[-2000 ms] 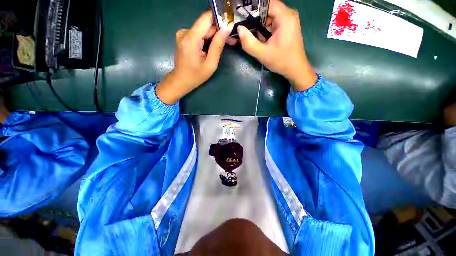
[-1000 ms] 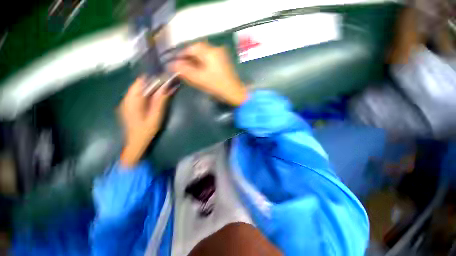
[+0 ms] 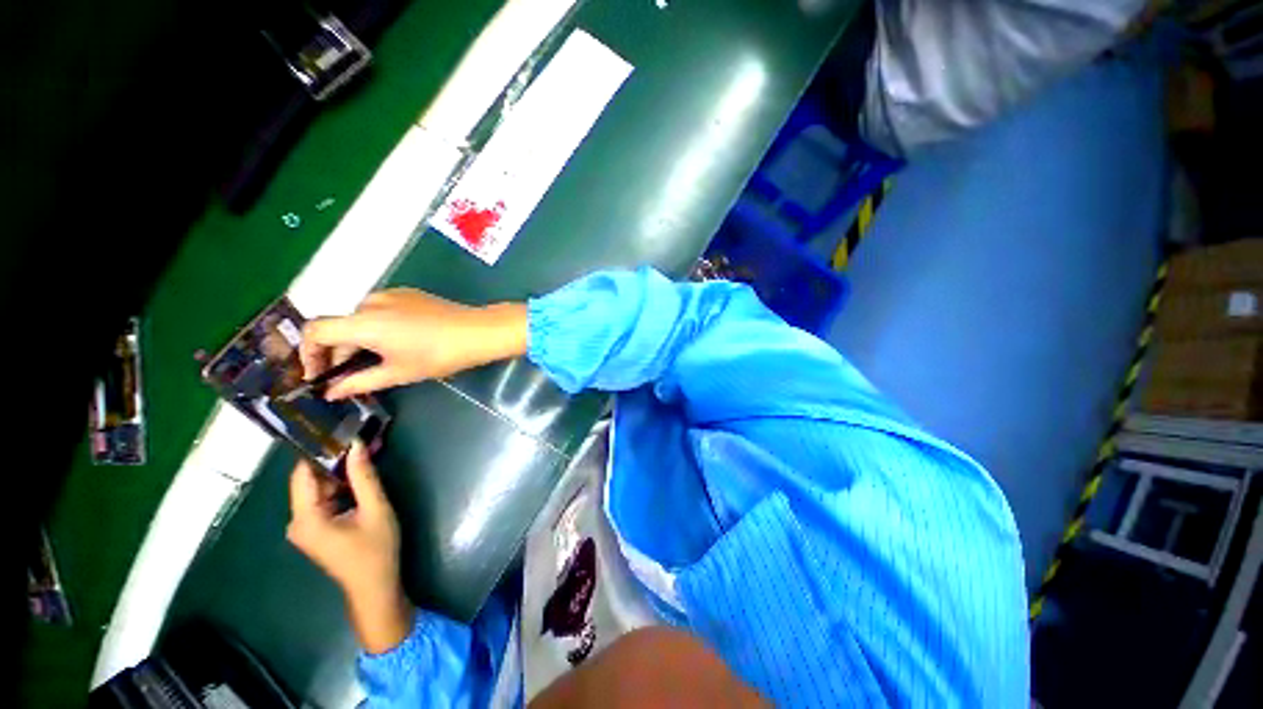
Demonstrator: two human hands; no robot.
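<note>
An open phone unit lies tilted across the white rail, its inner parts showing. My left hand grips its near end between thumb and fingers. My right hand is over the phone's middle, its fingers closed on a thin dark tool that reaches into the phone. The tool's tip is too small to make out. A white sheet with a heap of small red parts at its near end lies on the dark green mat, beyond my right hand.
The green conveyor beyond the white rail carries other phone units. A black ribbed box is at the lower left. A blue stool and a grey-sleeved person are at the upper right.
The view has turned, so the rail and sheet now run diagonally. My hands and the phone have moved from the mat to the rail. My right hand now reaches over the phone's middle.
</note>
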